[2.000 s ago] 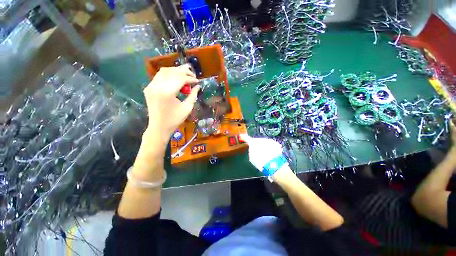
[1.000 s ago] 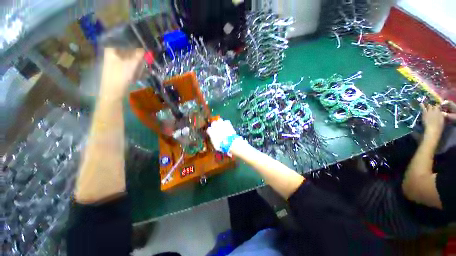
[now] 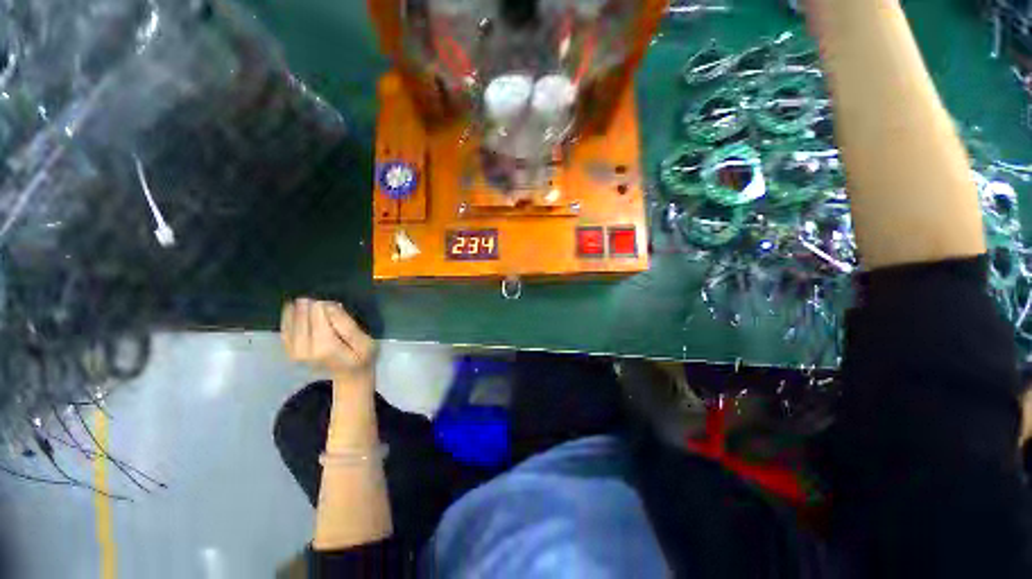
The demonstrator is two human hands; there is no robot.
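The orange press fixture (image 3: 521, 266) stands upright in front of me, its top cut off by the upper edge. Two silvery-white press heads (image 3: 530, 95) sit above the small metal nest (image 3: 523, 187); no green ring is visible there. The display (image 3: 471, 244) reads 234. My left hand (image 3: 328, 336) is bare, fingers curled together, at the bench's front edge, left of and below the press; nothing shows in it. My right forearm reaches up and away at the right, and the hand is beyond the top edge.
Green ring parts (image 3: 733, 175) with loose leads lie right of the press, partly behind my right arm. A large blurred grey wire heap (image 3: 147, 170) under clear plastic is at left. A blue object (image 3: 473, 424) is below the bench. Part of another person shows at the right edge.
My left hand has left the lever and come down to the bench's front edge. My right hand has left the press and gone out at upper right. The view has shifted; the press looks nearer.
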